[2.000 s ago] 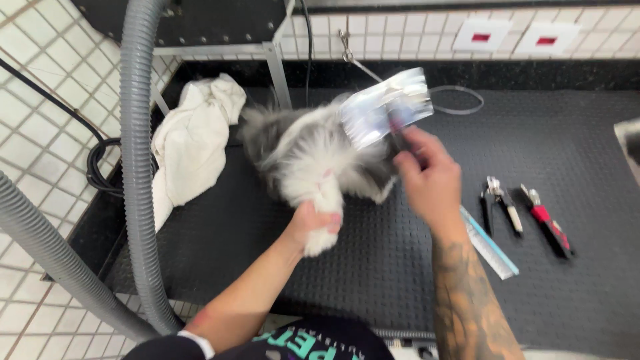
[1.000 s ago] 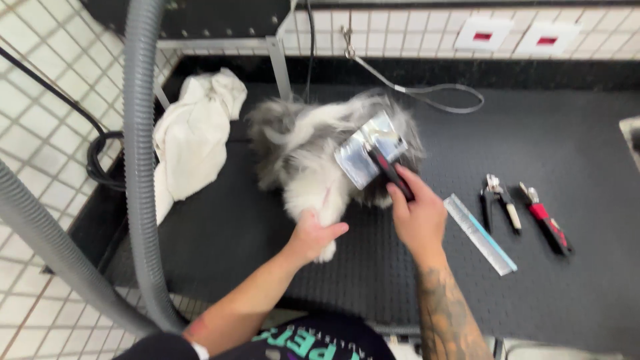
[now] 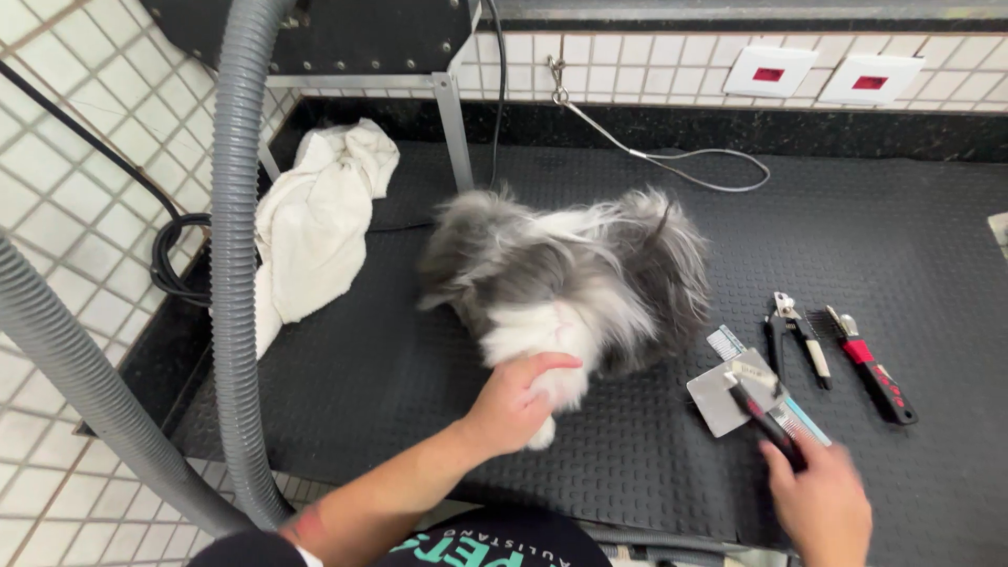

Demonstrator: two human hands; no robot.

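Note:
A long-haired grey and white dog (image 3: 567, 268) is on the black rubber mat, its head not plain to see. My left hand (image 3: 516, 402) grips its white leg (image 3: 563, 382), with the paw showing below. At the right, my right hand (image 3: 823, 488) has its fingers on the black handle of a slicker brush (image 3: 728, 394), which lies over a metal comb (image 3: 802, 421); whether the grip is firm is blurred. Beyond the comb lie nail clippers (image 3: 797, 339) and a red and black grooming tool (image 3: 872, 366).
A white towel (image 3: 323, 228) lies at the left behind a grey ribbed hose (image 3: 236, 260). A cable loop (image 3: 701, 169) hangs from a wall hook onto the mat (image 3: 866, 228). A metal-legged stand (image 3: 454, 130) is at the back; a black cord (image 3: 169, 260) coils at the left.
My right hand has moved the slicker brush away from the dog's coat, to the right and down over the comb. My left hand still holds the leg.

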